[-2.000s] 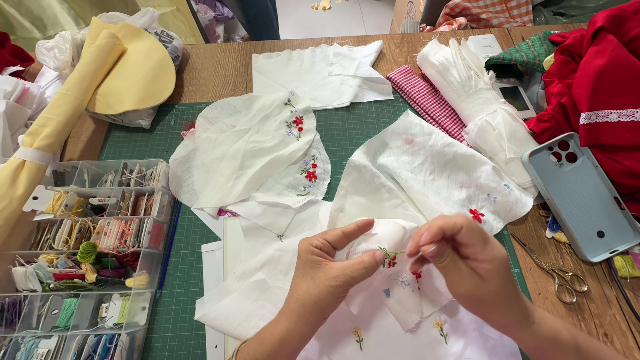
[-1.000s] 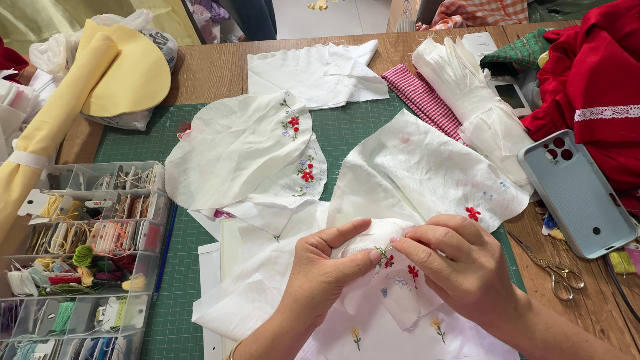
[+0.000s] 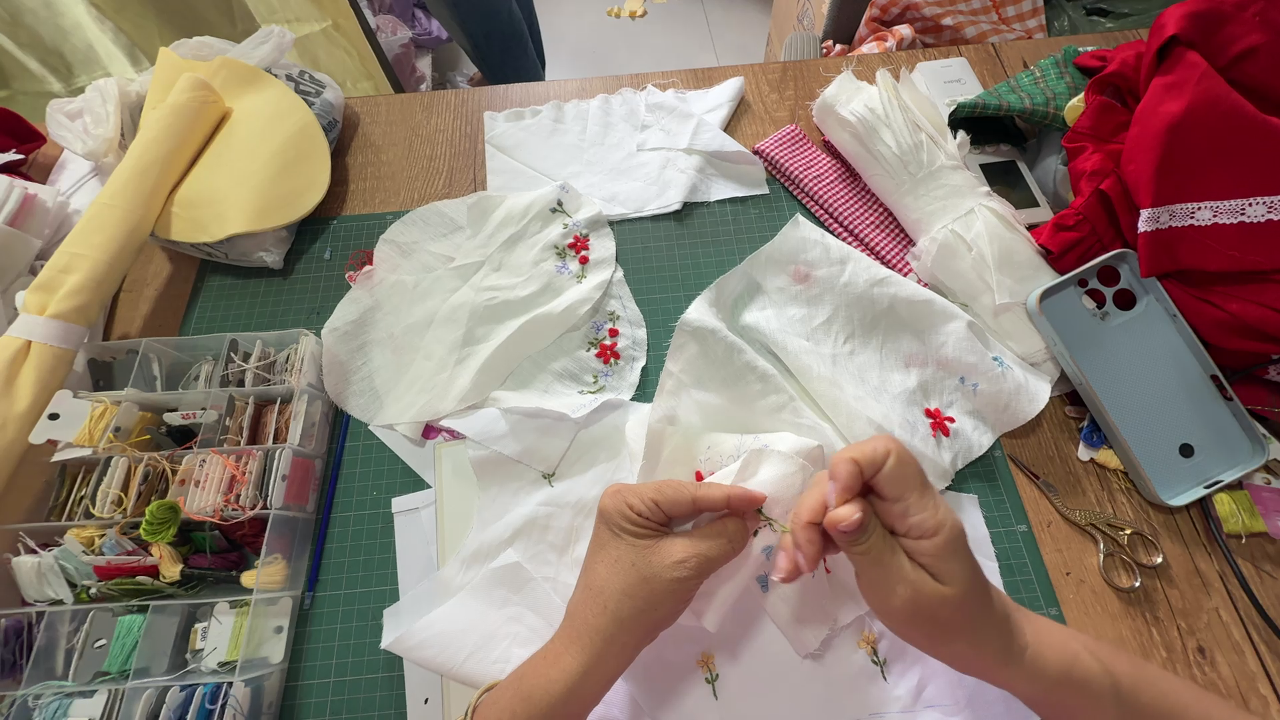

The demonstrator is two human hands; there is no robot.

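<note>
Near the lower middle, my left hand (image 3: 665, 545) pinches a white cloth with embroidery (image 3: 800, 600) between thumb and forefinger, where a bit of green stitching shows. Close on its right, my right hand (image 3: 890, 540) has thumb and fingertips pinched together beside that stitching; a needle or thread between them cannot be made out. A larger white cloth piece with a red flower (image 3: 850, 330) lies behind the hands. Left of it are round white cloth pieces with red and blue flowers (image 3: 450, 300). Under my hands, white fabric bears small yellow flowers (image 3: 708, 672).
A compartment box of embroidery floss (image 3: 315, 430) stands at left on the green cutting mat (image 3: 660, 280). Gold embroidery scissors (image 3: 1100, 530) and a light blue phone case (image 3: 1150, 380) lie at right, by red fabric (image 3: 1200, 130). Yellow rolled fabric (image 3: 120, 220) leans at the left.
My right hand has drawn slightly away from my left fingertips and turned. The pinched cloth has folded over at the left hand, hiding embroidered flowers seen a second ago.
</note>
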